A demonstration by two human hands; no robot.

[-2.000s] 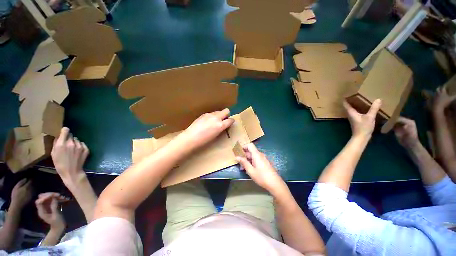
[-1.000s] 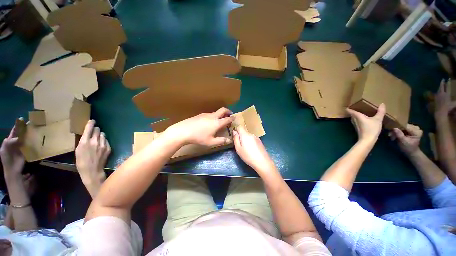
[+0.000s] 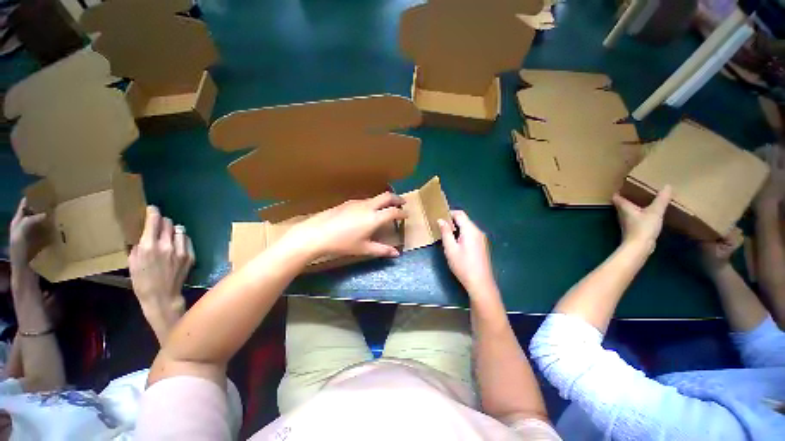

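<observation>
The box being formed (image 3: pixel 250 245) lies in front of me at the table's near edge. Its lid panel (image 3: pixel 323 159) rises at the back, with a rounded strip along its top. My left hand (image 3: pixel 357 228) lies over the right part of the base, fingers on the cardboard near the corner; my forearm hides much of the base and front. My right hand (image 3: pixel 469 250) has its fingertips at the outer edge of the right side panel (image 3: pixel 428 213), which sticks out and is partly raised.
Finished open boxes (image 3: pixel 456 108) stand farther up the dark-green table (image 3: pixel 301 52). A stack of blanks (image 3: pixel 581 142) lies at right. The right neighbour's hands hold a closed box (image 3: pixel 706 177); the left neighbour's hands hold an open one (image 3: pixel 86 228). Pale legs (image 3: pixel 689 69) stand at upper right.
The front wall, flat at first, is now up under my left hand. My right hand has moved from the front corner outward to the right side panel. Both neighbours' boxes have turned.
</observation>
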